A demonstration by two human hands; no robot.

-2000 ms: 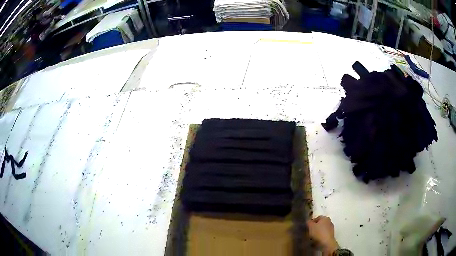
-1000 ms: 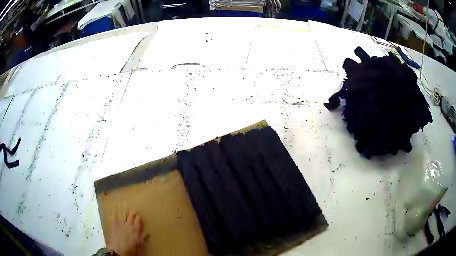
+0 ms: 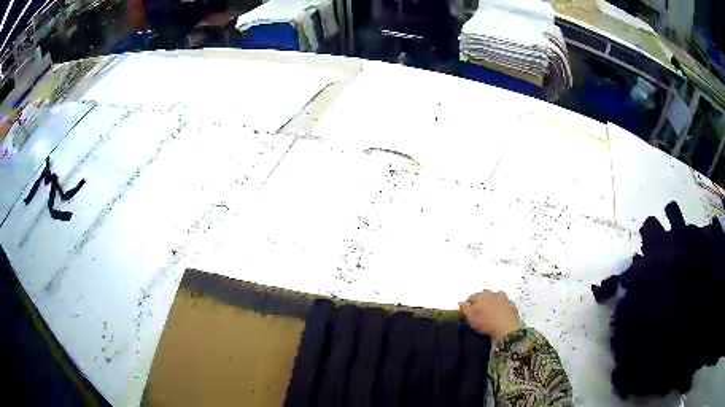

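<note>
The brown gluing board [image 3: 221,346] lies at the bottom, cut off by the picture's lower edge. Its dark-stained long edge faces away from me. Dark cut strips [image 3: 389,362] lie side by side and overlapping on its right part; its left part is bare brown. My right hand [image 3: 489,313], in a patterned sleeve, is closed at the board's far edge near its right end, beside the strips. The fingertips seem to grip that edge; the underside is hidden. My left hand is not in view.
The big dark strip bundle [image 3: 672,306] sits on the white table [image 3: 318,215] at the right, cut off by the picture's edge. Loose narrow dark strips [image 3: 54,191] lie far left. Beyond the table are a stack of white sheets [image 3: 509,40] and racks.
The board with its strips has turned clockwise. The left hand that lay on its bare part has left the picture, and my right hand is at its far edge. The view has swung left.
</note>
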